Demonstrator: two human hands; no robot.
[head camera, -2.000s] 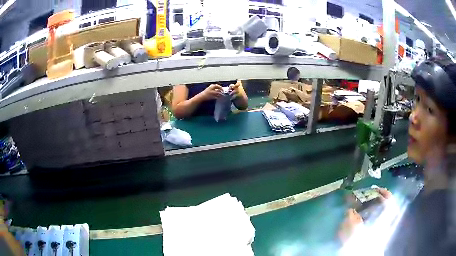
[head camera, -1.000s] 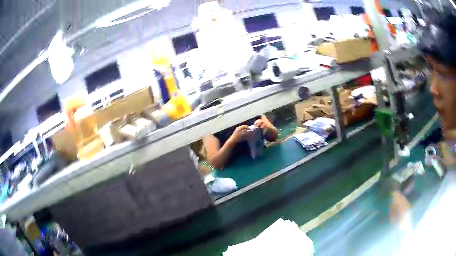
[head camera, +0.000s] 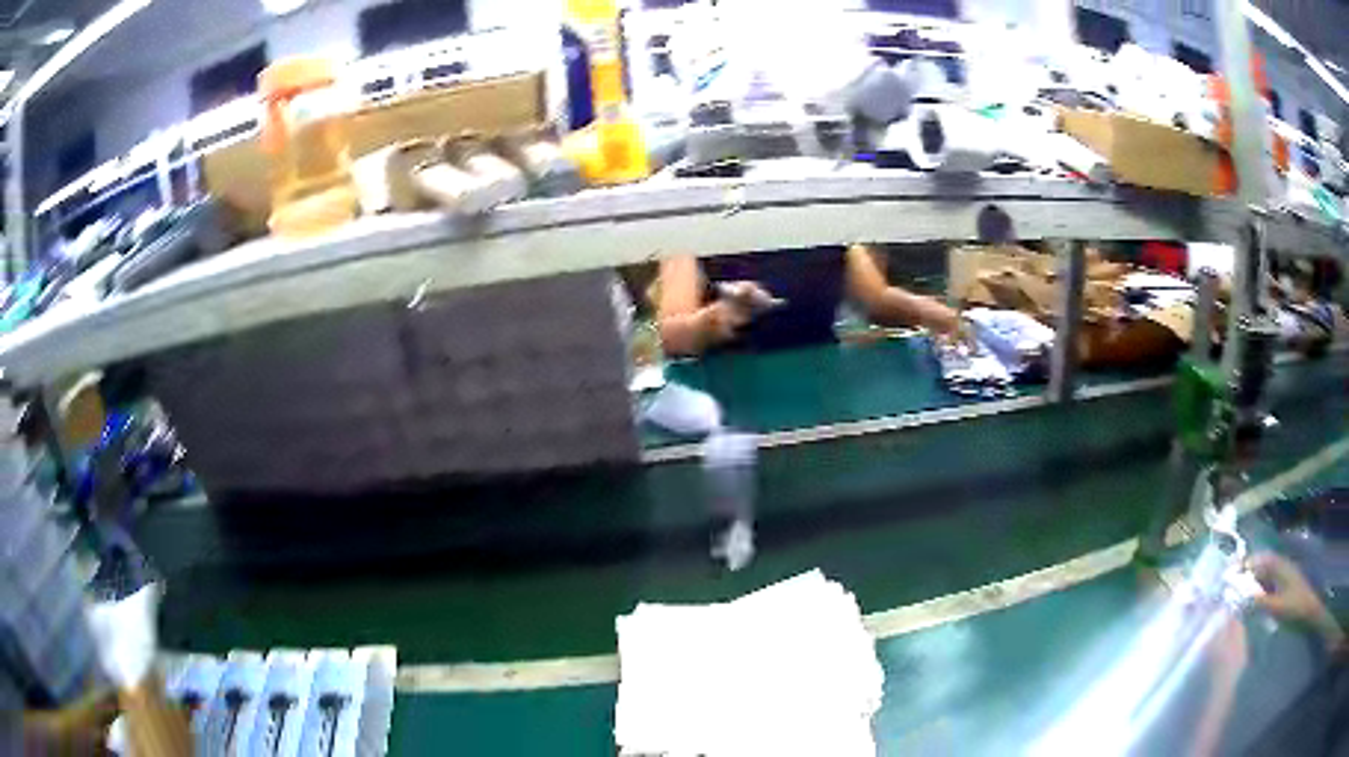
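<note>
Neither of my hands can be made out. A thick, loose white paper stack (head camera: 747, 673) lies nearest in front, at the bottom centre. A row of narrow white-blue units (head camera: 281, 703) with small dark shapes stands at the lower left. A blurred hand (head camera: 156, 725) and a plaid sleeve (head camera: 37, 569) enter there from the left edge and look like a neighbour's. A blurred grey-white sleeve or pouch (head camera: 729, 496) is over the dark-green conveyor belt (head camera: 488, 592).
A grey shelf (head camera: 710, 219) crosses above the belt, over a dark carton block (head camera: 429, 399). A person across the belt reaches to a printed pile (head camera: 976, 355). At right, a neighbour's hands (head camera: 1287, 592) are beside a green bench press (head camera: 1198, 407).
The view tilted, then levelled, ending further left. The person across has lowered their hands and reached to the pile. The grey-white item is now over the belt. A sleeve and hand show more at lower left.
</note>
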